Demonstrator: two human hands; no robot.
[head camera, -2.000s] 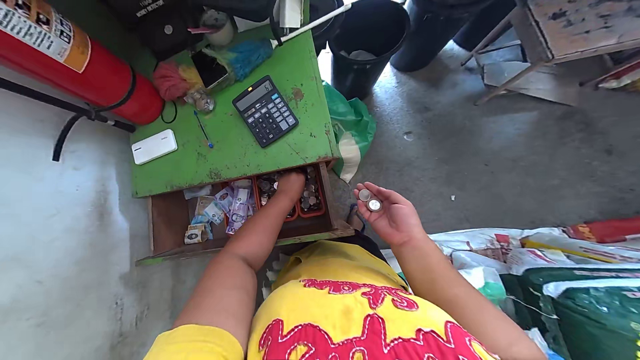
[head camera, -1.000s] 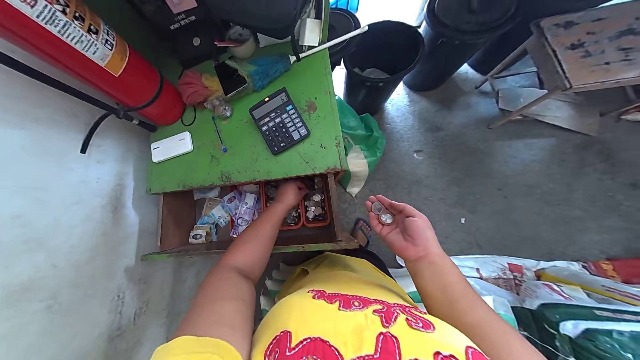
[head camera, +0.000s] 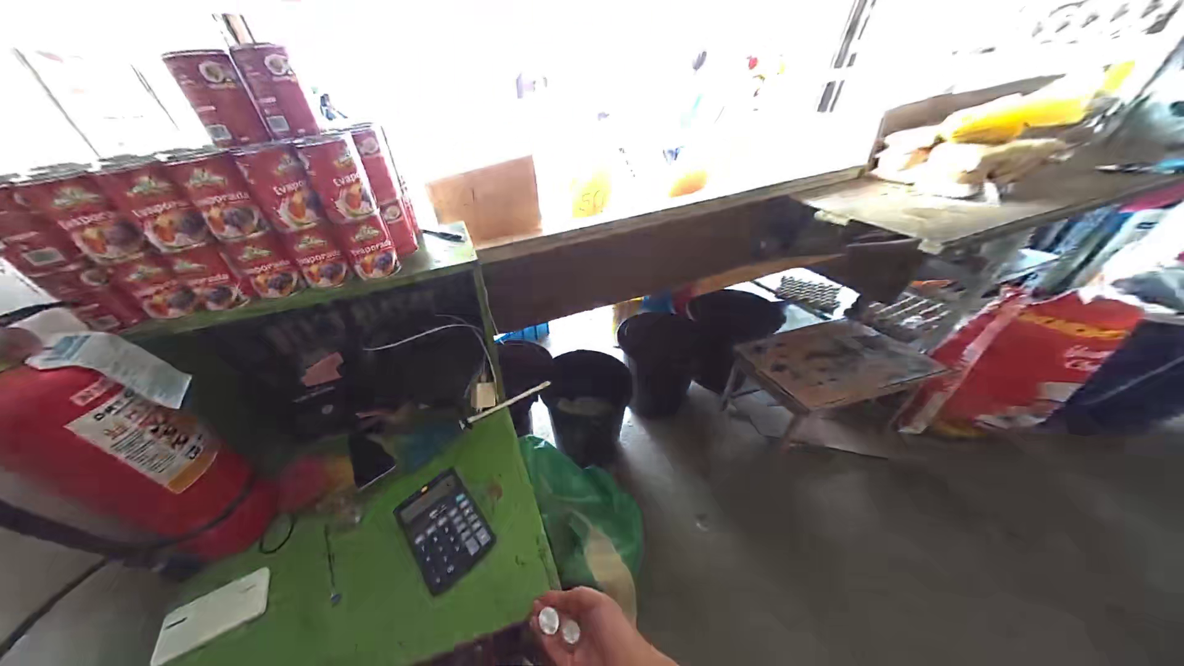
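Note:
My right hand (head camera: 592, 629) is at the bottom edge of the view, palm up, with two silver coins (head camera: 560, 625) resting on its fingers. It is beside the front right corner of the green wooden desk (head camera: 388, 620). A black desk calculator (head camera: 445, 530) lies on the desktop, with a pen (head camera: 330, 564) and a white phone-like device (head camera: 211, 617) to its left. Only a dark strip of the drawer shows at the bottom edge. My left hand is out of view.
Stacked red cans (head camera: 268, 213) stand on the shelf above the desk. A red fire extinguisher (head camera: 120, 462) is at left. Black bins (head camera: 587, 398), a green sack (head camera: 587, 518) and a low wooden table (head camera: 837, 363) stand on the floor beyond. A long wooden counter (head camera: 666, 250) crosses behind.
The view has tilted up sharply toward the cans and counter. My left hand, in the drawer's coin trays before, has left the view. My right hand still holds coins.

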